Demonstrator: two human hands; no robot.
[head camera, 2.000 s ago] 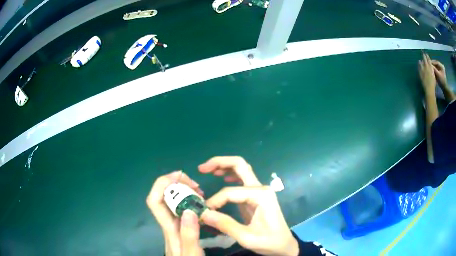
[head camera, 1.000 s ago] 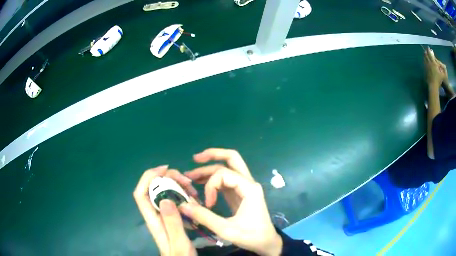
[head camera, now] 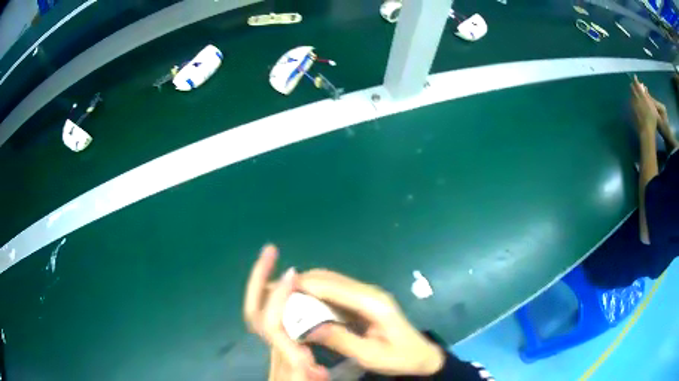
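A small white housing shell (head camera: 304,314) is held between my two hands, low in the middle of the view above the green bench. My right hand (head camera: 365,320) grips it from the right, with fingers over its top and the thumb at its lower edge. My left hand (head camera: 279,320) is against its left side, with one finger raised. The green board seen in the shell earlier is hidden now. The lead wires are not visible.
A small white piece (head camera: 421,285) lies on the bench (head camera: 350,201). Behind the white rail (head camera: 193,152) and post (head camera: 417,45), white shells with wires (head camera: 292,70) lie on the green belt. Another person's hands (head camera: 649,111) are at the right, above a blue stool (head camera: 555,316).
The shell has turned, so its white side shows and the green board is hidden. Both hands have shifted slightly right and down. The shells on the belt have moved right in view.
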